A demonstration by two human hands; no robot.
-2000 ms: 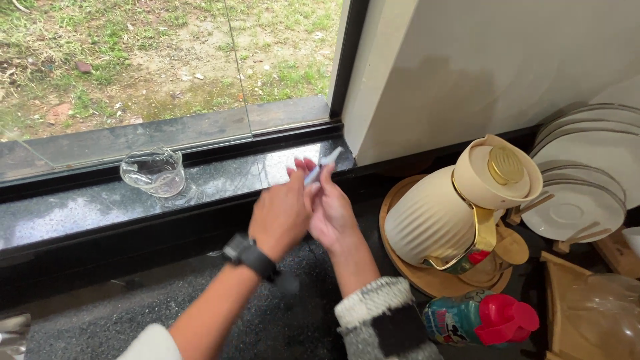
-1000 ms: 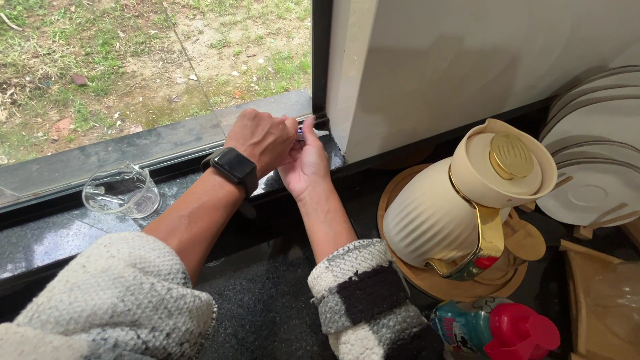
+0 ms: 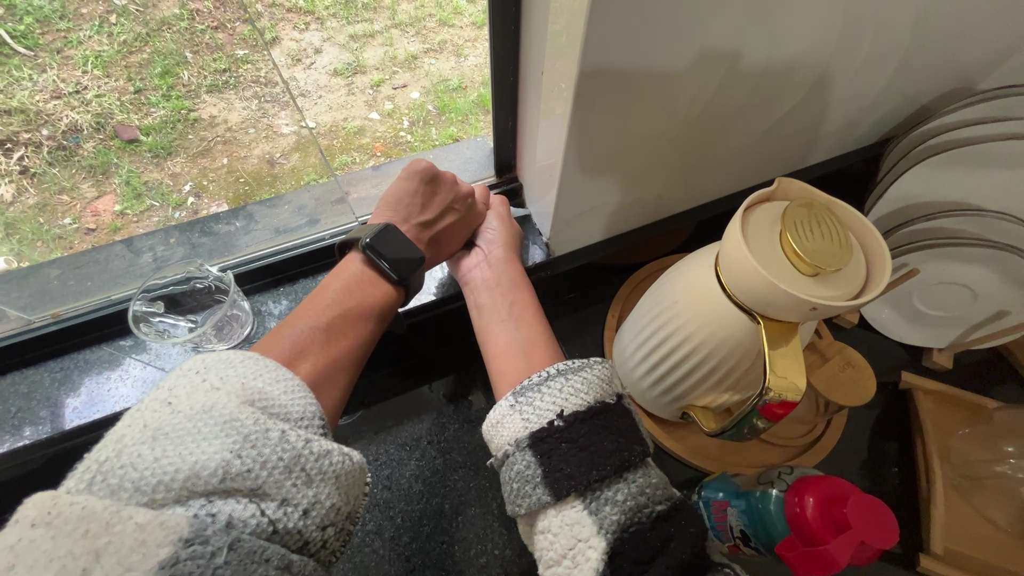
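Note:
My left hand point(image 3: 428, 212), with a black smartwatch point(image 3: 390, 254) on its wrist, is curled at the right end of the dark stone windowsill. Against it presses my right hand point(image 3: 492, 240), also with its fingers curled. The two hands meet near the black window frame; whatever lies between them is hidden. To their left on the sill, a clear glass cup point(image 3: 192, 308) rests by the window track.
A cream vacuum jug point(image 3: 696, 336) with gold trim stands on a round wooden tray point(image 3: 624, 308) at right. Near it are a red-lidded bottle point(image 3: 836, 520), white plates point(image 3: 944, 288) in a rack, and a wooden stand point(image 3: 928, 464).
Two seconds ago a small pale object showed between my hands; now it is out of sight. My left hand has turned, its back facing up. The view has shifted.

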